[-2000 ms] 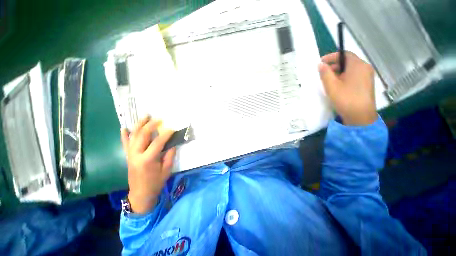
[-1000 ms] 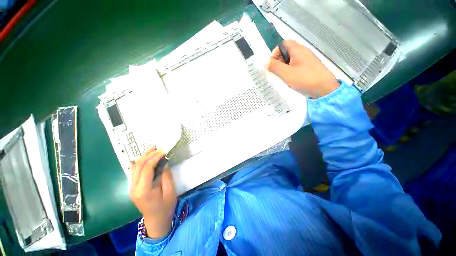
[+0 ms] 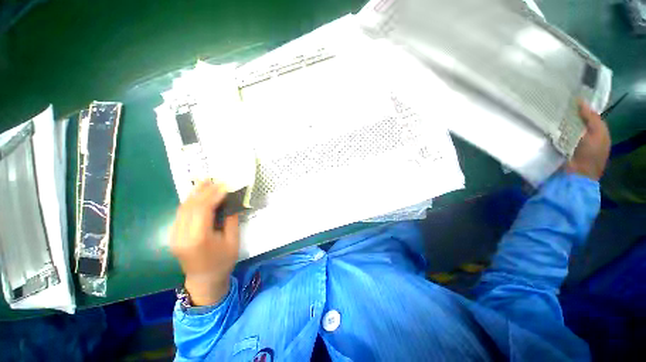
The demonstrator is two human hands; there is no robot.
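Note:
A laptop cover, washed out by glare, lies on white sheets in front of me. A pale release liner strip lies across its left part, with a black die-cut sheet at the near end. My left hand holds that near end between thumb and fingers. My right hand grips the near right edge of another grey cover with a white sheet under it. This cover is blurred and overlaps the right part of the first. Dark tweezers stick out beyond my right hand.
Bagged black strips lie on the green bench at the left. Left of them, another grey cover lies on white sheets. Crinkled clear film shows under the near edge of the stack. A dark object is at the top right corner.
My right hand has moved right and taken hold of the right-hand cover, which now overlaps the front cover. My left hand stays at the liner's near end, where the black sheet shows more.

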